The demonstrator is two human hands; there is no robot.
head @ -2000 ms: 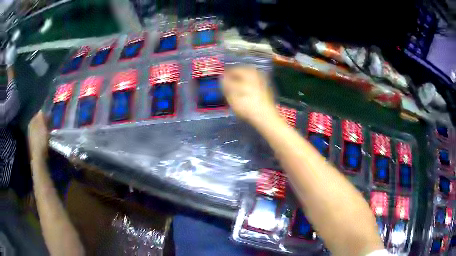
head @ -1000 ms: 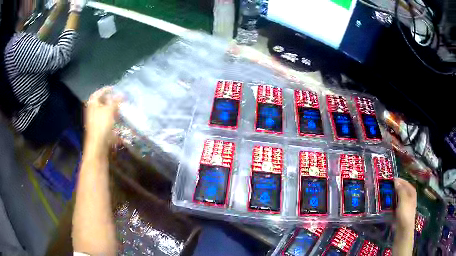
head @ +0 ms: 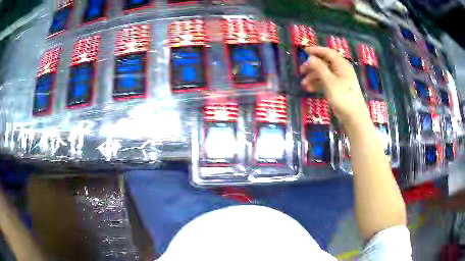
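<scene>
A clear tray of red keypad phones (head: pixel 187 66) lies at the left and fills much of the view. Its right end overlaps or meets a second phone tray (head: pixel 248 177) in the middle, with bright reflections on several screens. My right hand (head: pixel 329 76) is over the far side of that second tray, fingers bent and apart, with nothing visible in it. It is slightly blurred. Only my blurred left forearm shows at the lower left edge; the left hand is out of the picture.
More filled phone trays (head: pixel 427 120) lie at the far right. A shiny clear tray surface (head: pixel 76 140) shows below the left phones. Under the bench edge at left is a brown carton (head: pixel 63 214) with crinkled clear plastic (head: pixel 114 219). A green mat shows at the back.
The filled tray that was raised at my right hand lies at the left. My right hand has let it go and is over the middle tray. The view has tipped down; my left hand has left it.
</scene>
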